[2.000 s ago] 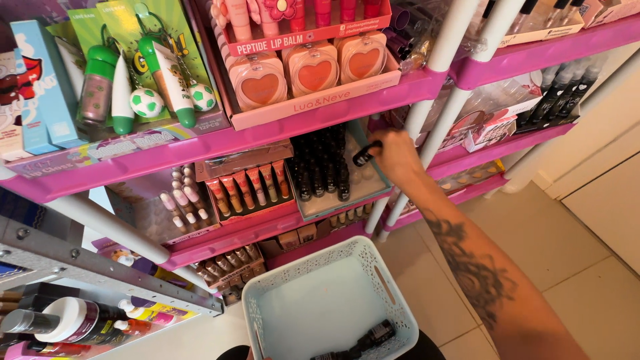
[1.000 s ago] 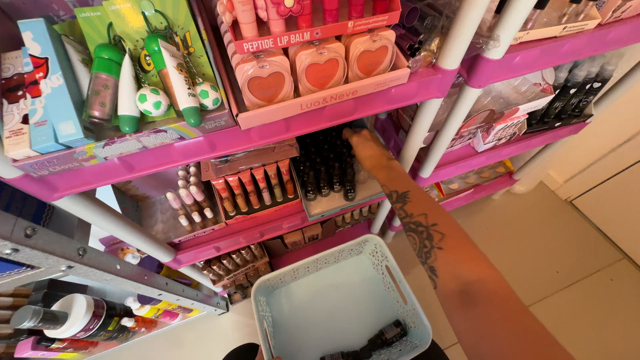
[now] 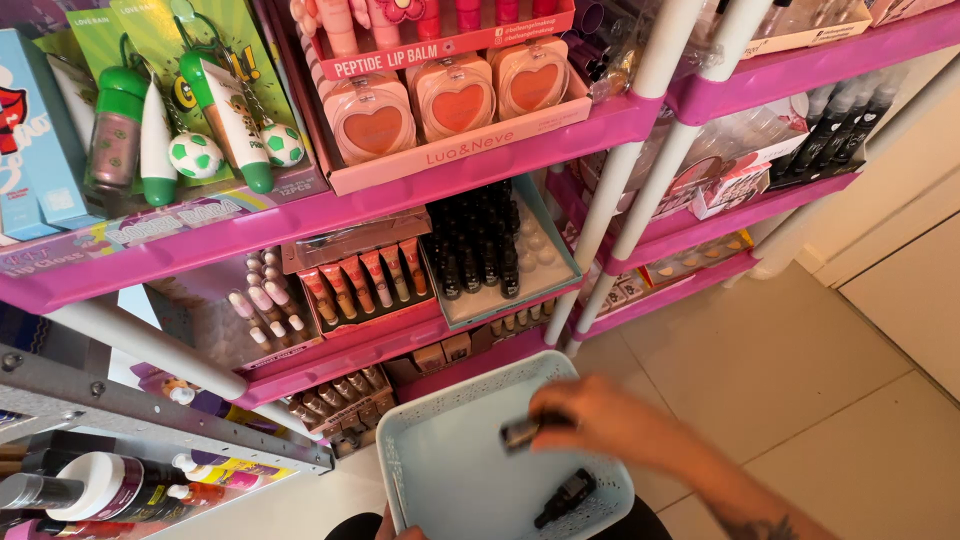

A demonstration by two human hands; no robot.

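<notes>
My right hand [image 3: 592, 420] is shut on a small black cosmetic bottle [image 3: 519, 433], over the right half of a light blue plastic basket [image 3: 442, 409]; motion blurs it. More black bottles [image 3: 566, 496] lie in the basket's lower right. At the bottom edge, my left hand [image 3: 401, 529] holds the basket's near left rim, with only its fingers showing. Upright black bottles [image 3: 480, 247] stand packed in the left part of a display tray [image 3: 544, 247] on the middle shelf. The tray's right part shows clear round hollows.
Pink shelves [image 3: 480, 176] with white posts [image 3: 630, 180] stand ahead, holding heart-window compacts [image 3: 454, 97], lip products and small tubes [image 3: 360, 281]. A metal rack [image 3: 165, 412] with bottles is at the lower left. Tiled floor [image 3: 720, 375] and a pale door [image 3: 911, 300] lie to the right.
My right hand has moved from the shelf tray down to over the basket, with a black bottle in it. My left hand's fingers have come into view at the basket's rim.
</notes>
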